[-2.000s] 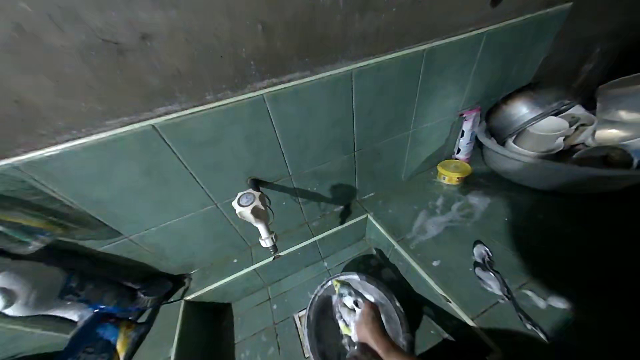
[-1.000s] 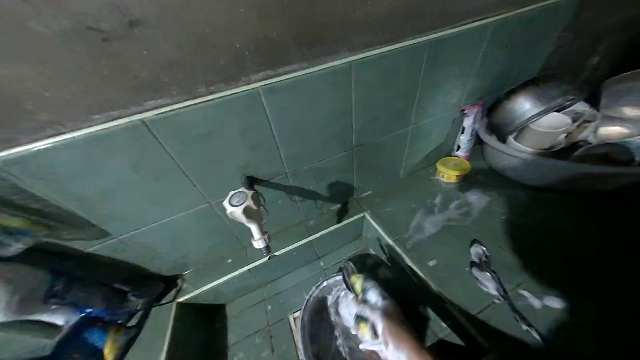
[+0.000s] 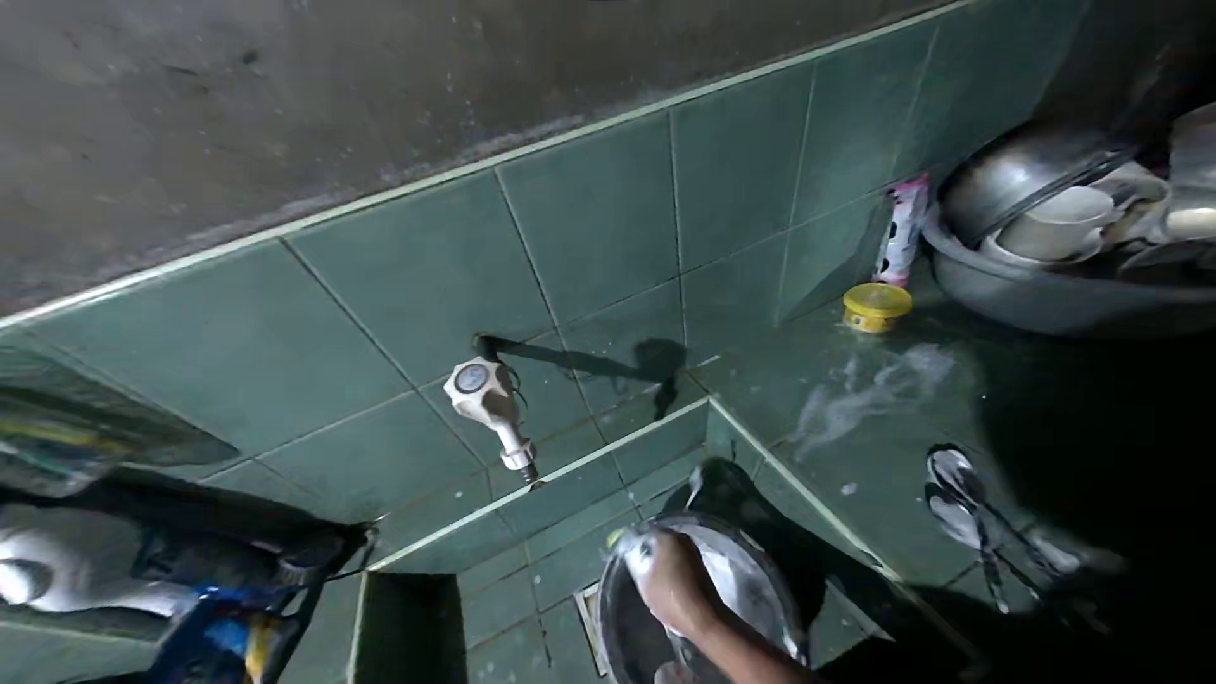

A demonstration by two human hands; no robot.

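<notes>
My right hand (image 3: 676,584) is closed on a soapy sponge (image 3: 629,546) at the rim of a round metal pot (image 3: 784,608), which stands in the green-tiled sink. White suds lie inside the pot. Only a small bit of what may be my left hand (image 3: 674,673) shows at the bottom edge, inside the pot; what it does is hidden. Above and left of the pot, a white plastic faucet (image 3: 494,408) juts from the wall. Two soapy spoons (image 3: 955,494) lie on the tiled counter to the right.
A grey basin (image 3: 1054,294) heaped with pots and cups stands at the right. Beside it are a yellow-lidded tub (image 3: 876,306) and a pink and white packet (image 3: 901,231). The sink's raised edge (image 3: 798,484) runs beside the pot. Bottles and a blue package (image 3: 223,636) sit at the lower left.
My right hand was inside the pot in the earlier frames; now it is at the pot's upper left rim with the sponge. The spoons and the basin have stayed put.
</notes>
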